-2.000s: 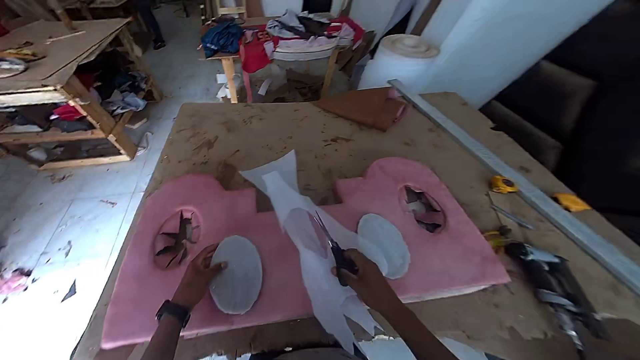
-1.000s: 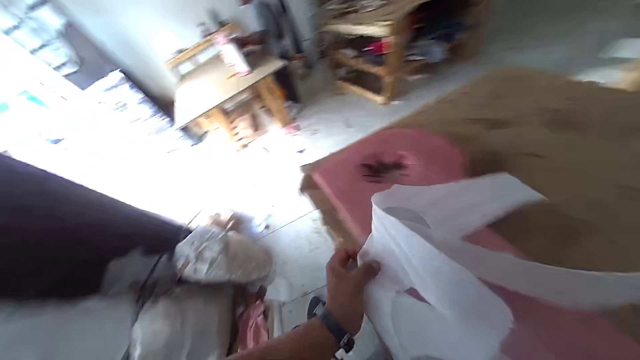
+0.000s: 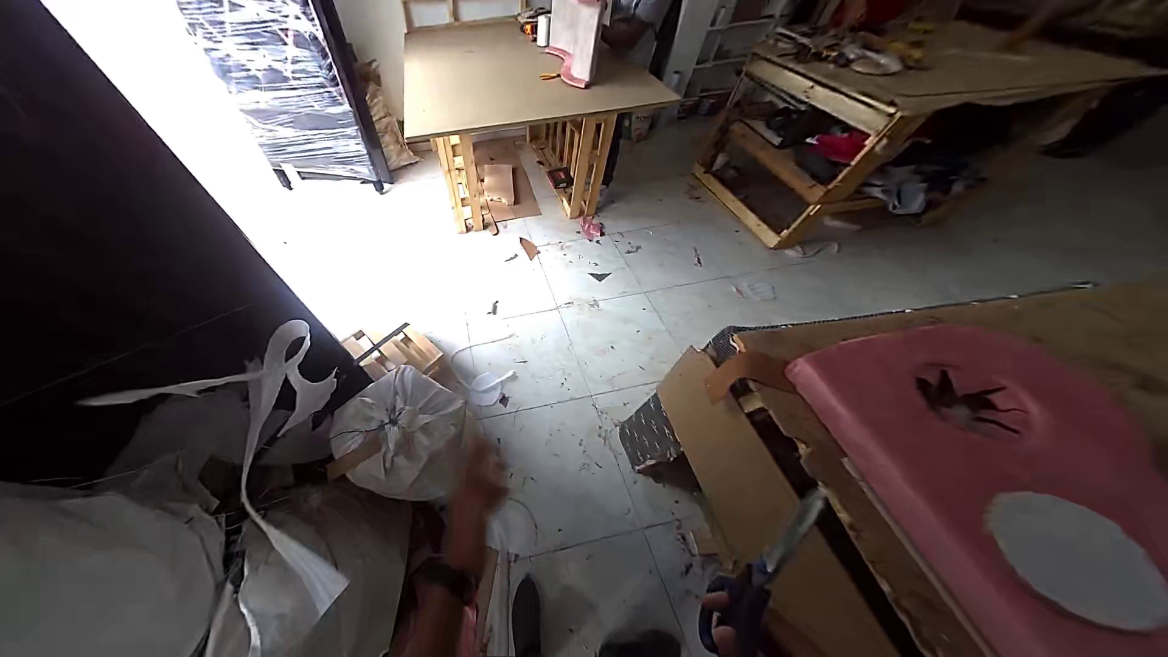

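Observation:
My left hand, blurred, is stretched out over the floor beside a tied white sack; its fingers are not clear, but no sheet shows in it. White scrap strips of sheet are in the air or draped above the bags at the left. My right hand, low in view, holds scissors by their dark handles. To its right, a pink padded panel lies on the worktable, with a slit hole and a white oval piece on it.
Large pale bags lie at the left. A cardboard flap hangs at the worktable's edge. Farther off stand a wooden table, a person beside it, and a shelved workbench. Scraps litter the tiled floor.
The white sheet scraps, in my left hand one second ago, are now apart from it, over the bags. The view has swung left, away from the worktable.

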